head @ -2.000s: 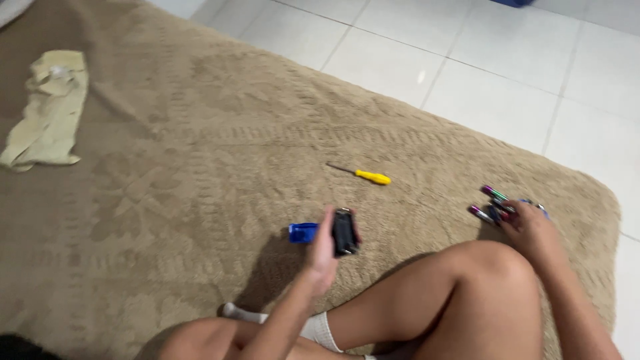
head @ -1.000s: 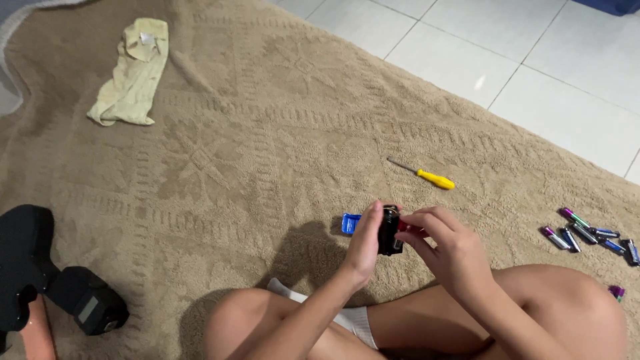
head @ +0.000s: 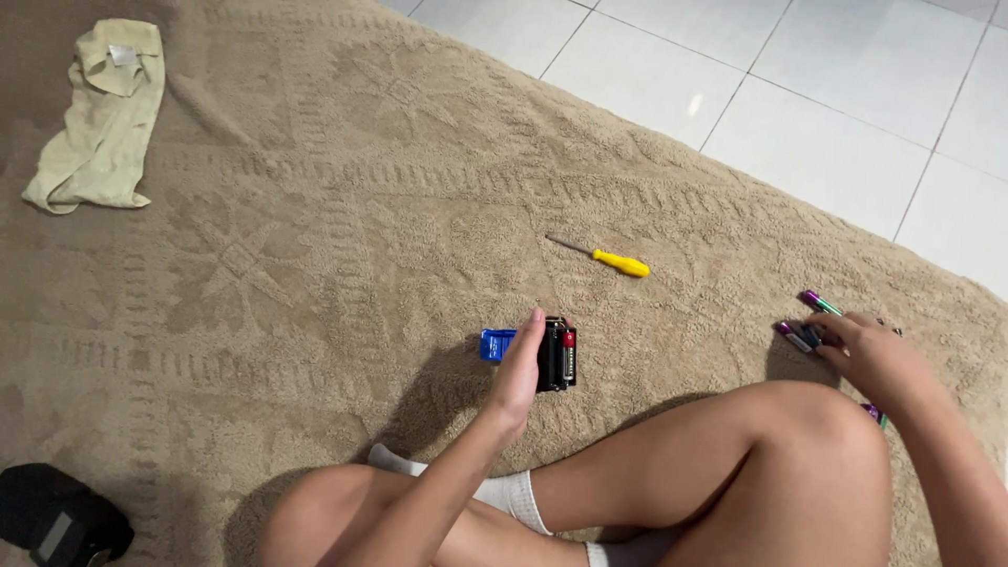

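My left hand [head: 518,370] holds a black battery holder [head: 554,354] upright at the middle, with a red and black battery [head: 568,353] lying in its right slot. A blue plastic piece [head: 497,344] shows just left of the fingers; whether it touches the hand is unclear. On the right, my right hand [head: 874,350] reaches down over a group of loose batteries, its fingertips at a dark one. A purple and green battery [head: 820,302] and a purple and white battery [head: 793,336] lie beside the fingers. The hand hides part of the group.
A yellow-handled screwdriver [head: 620,262] lies on the beige towelling cover [head: 441,252]. A pale yellow cloth [head: 110,126] is at the upper left, a black object [head: 63,516] at the lower left. My bent legs are at the front; white floor tiles [head: 835,102] lie past the cover's edge.
My right hand has moved from the holder in my left hand to the loose batteries on the right. A red and black battery now shows in the holder's slot. The view has shifted.
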